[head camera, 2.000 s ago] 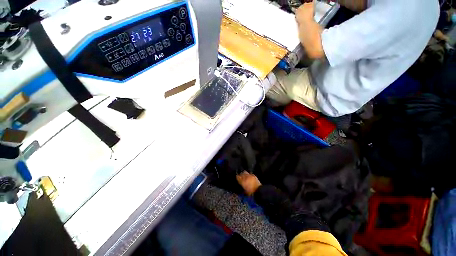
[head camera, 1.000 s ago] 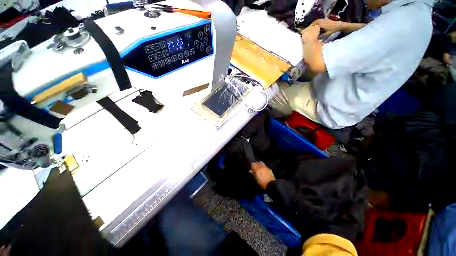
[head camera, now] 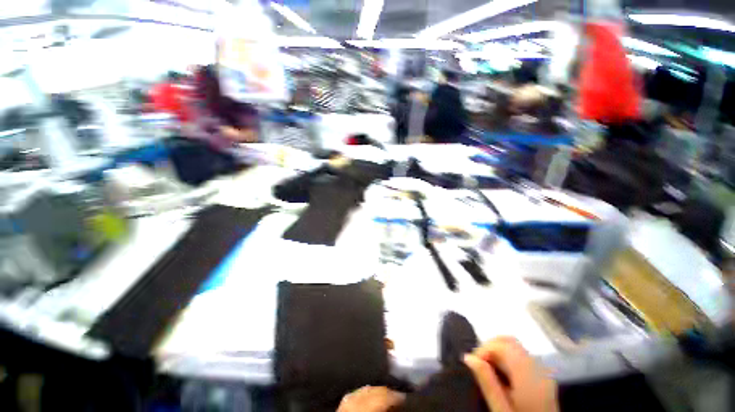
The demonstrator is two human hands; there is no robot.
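The frame is motion-blurred. A dark cut panel (head camera: 330, 334) lies over the front edge of the white table, left of centre. My right hand (head camera: 512, 374) is at the bottom, its fingers closed on a dark cloth piece (head camera: 457, 338) whose rounded end sticks up. My left hand (head camera: 371, 399) is at the bottom edge, partly cut off, against the same dark cloth; its fingertips are hidden or blurred, so its grip is unclear.
A long narrow dark panel (head camera: 181, 278) lies at left beside a blue edge. Another dark piece (head camera: 326, 213) lies behind. The sewing machine's dark control panel (head camera: 548, 236) is at right, with dark strips (head camera: 439, 261) on its bed. People (head camera: 446, 109) are in the background.
The view has swung up and left from the floor to the table and room. My right hand, low by the dark cloth heap before, is now above the table's front edge with dark cloth.
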